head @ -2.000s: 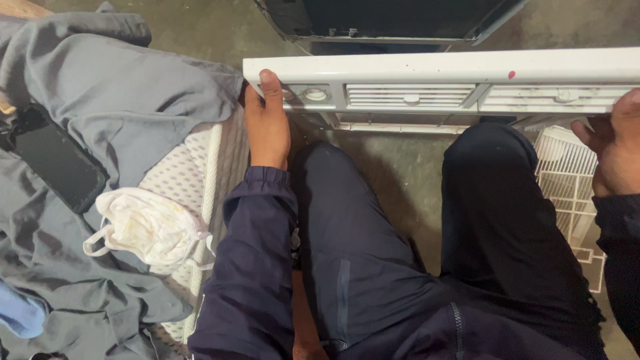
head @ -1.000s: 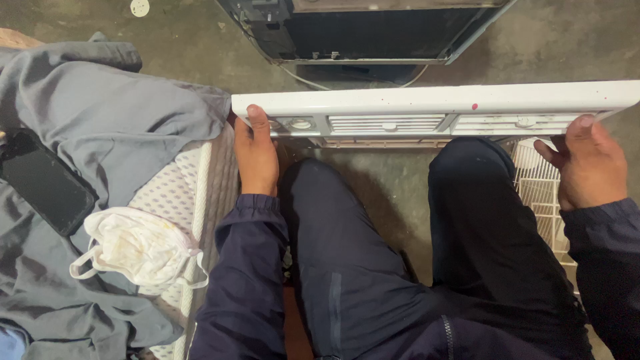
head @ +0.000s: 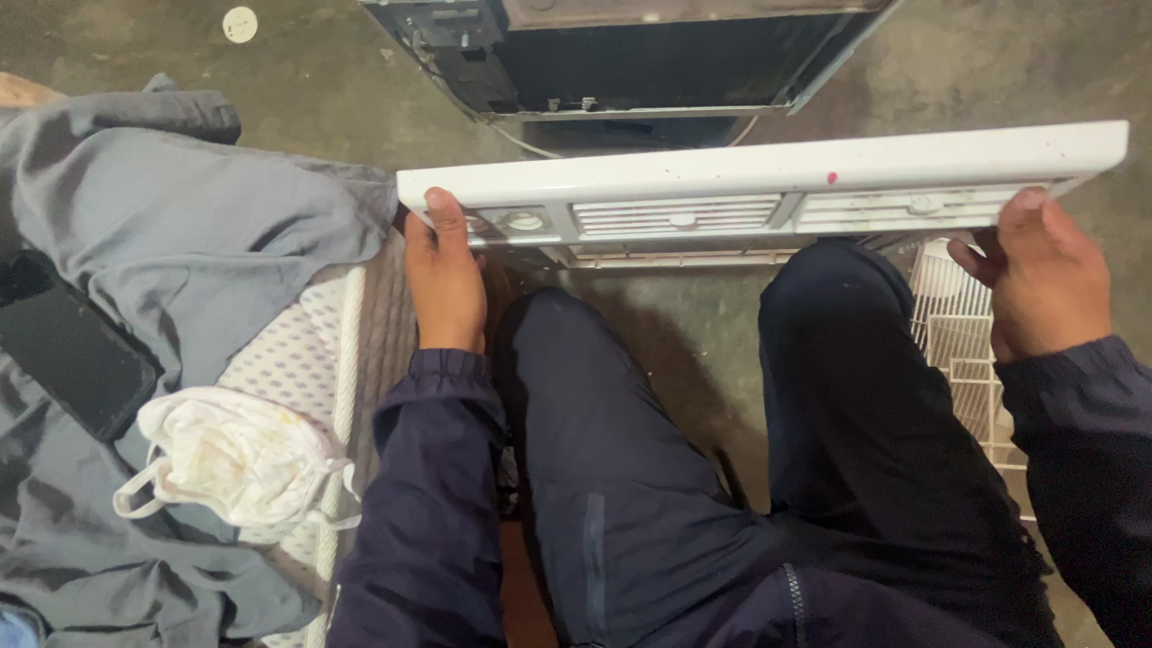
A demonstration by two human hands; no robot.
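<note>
A white plastic front panel of an air conditioner (head: 684, 171), with louvred vents and round knob openings at its left, spans the view above my knees. My left hand (head: 447, 279) grips its left end, thumb on the near face and fingers hidden behind. At the right end my right hand (head: 1044, 270) holds the panel's lower edge with the thumb up against it. The panel stands on edge and its right end lies higher in the view. Beyond it is a dark, open-fronted appliance housing (head: 648, 63) with a cable beside it.
To the left is a mattress (head: 279, 360) with corded edging, partly under a grey cloth (head: 198, 207). A black smartphone (head: 72, 342) and a white cloth face mask (head: 238, 454) lie there. White wire racks or grilles (head: 972, 360) stand by my right leg. A round white disc (head: 240, 25) is on the floor.
My right hand has closed in on the panel's right end, where its fingers stood apart before. The panel's right end has tilted up in the view. My left hand keeps its hold.
</note>
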